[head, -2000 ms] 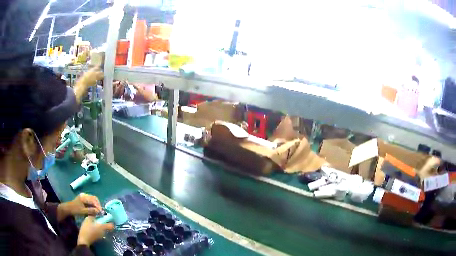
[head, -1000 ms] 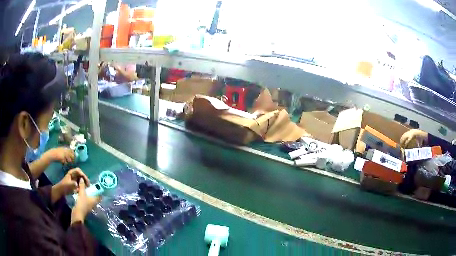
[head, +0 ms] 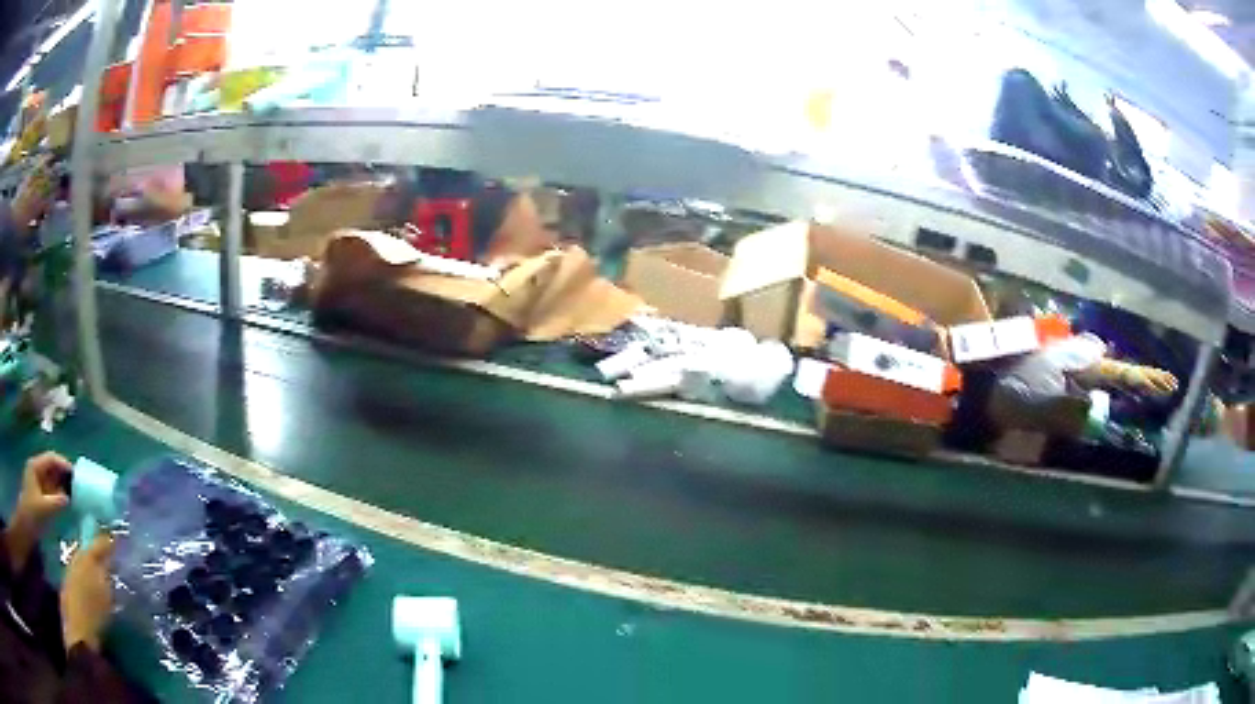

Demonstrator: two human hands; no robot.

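Observation:
Neither of my hands is in the picture. Nearest in front of me a mint fan body (head: 427, 629) lies on the green bench, its drum head up and its handle cut off by the bottom edge. To its left, round black parts (head: 227, 571) stand in rows on a shiny clear plastic bag (head: 330, 561). At the far left a neighbour's two hands hold another mint fan body (head: 97, 490) beside the bag.
White sticker sheets (head: 1115, 690) lie at the bottom right. A dark green conveyor belt (head: 551, 468) with a worn pale edge runs across. Beyond it are brown cartons (head: 413, 296), white tubes (head: 688, 365), small boxes (head: 888, 392) and another person's hand, under metal shelving (head: 413, 142).
The view has swung right, so the neighbour's head has left the picture and the sheets have come in. The mint fan body on the bench came into view at the bottom edge.

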